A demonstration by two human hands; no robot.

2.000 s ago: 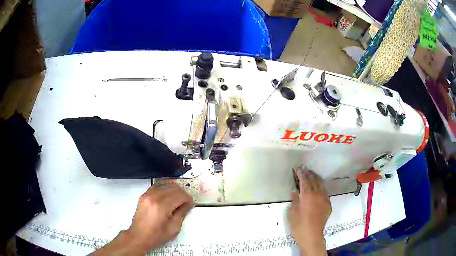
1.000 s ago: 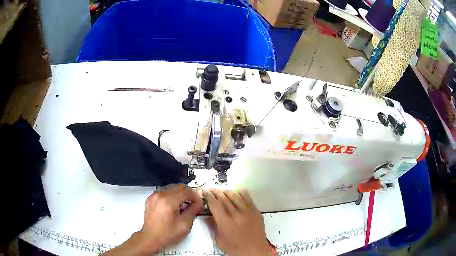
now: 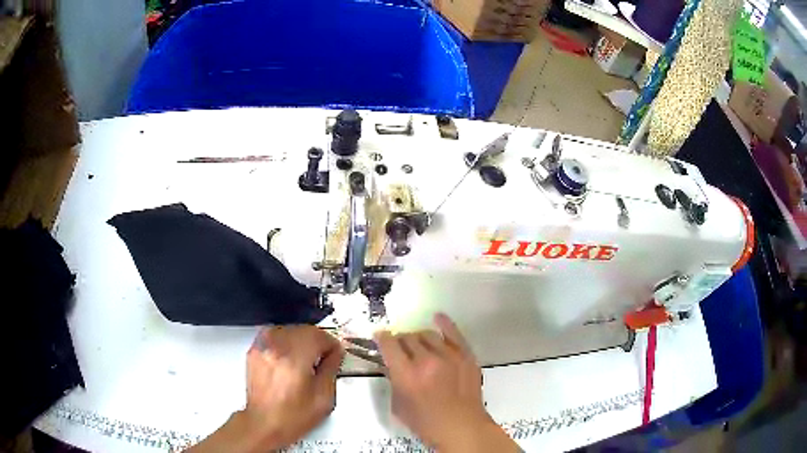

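A black fabric panel [image 3: 208, 270] lies flat left of the needle, its right tip under the presser foot [image 3: 329, 296] of the white sewing machine [image 3: 522, 305]. My left hand [image 3: 292, 380] is on the table edge of the bed, just below that tip, with fingers curled; whether it pinches anything is hidden. My right hand [image 3: 434, 376] is to its right, in front of the machine head. A narrow greyish metal tool [image 3: 363, 349], possibly snips, shows between my hands and runs into my right fingertips; its other parts are hidden.
A black cloth heap [image 3: 35, 310] is at the far left. A thin brownish rod [image 3: 226, 159] lies behind the panel. A red ribbon [image 3: 650, 376] hangs at the right. A large blue bin [image 3: 301, 57] stands behind the table. A printed ruler [image 3: 128, 427] runs along the front edge.
My right hand has moved left from under the lettering to beside my left hand. My hands are slightly farther apart than a second ago. The panel has stayed at the foot.
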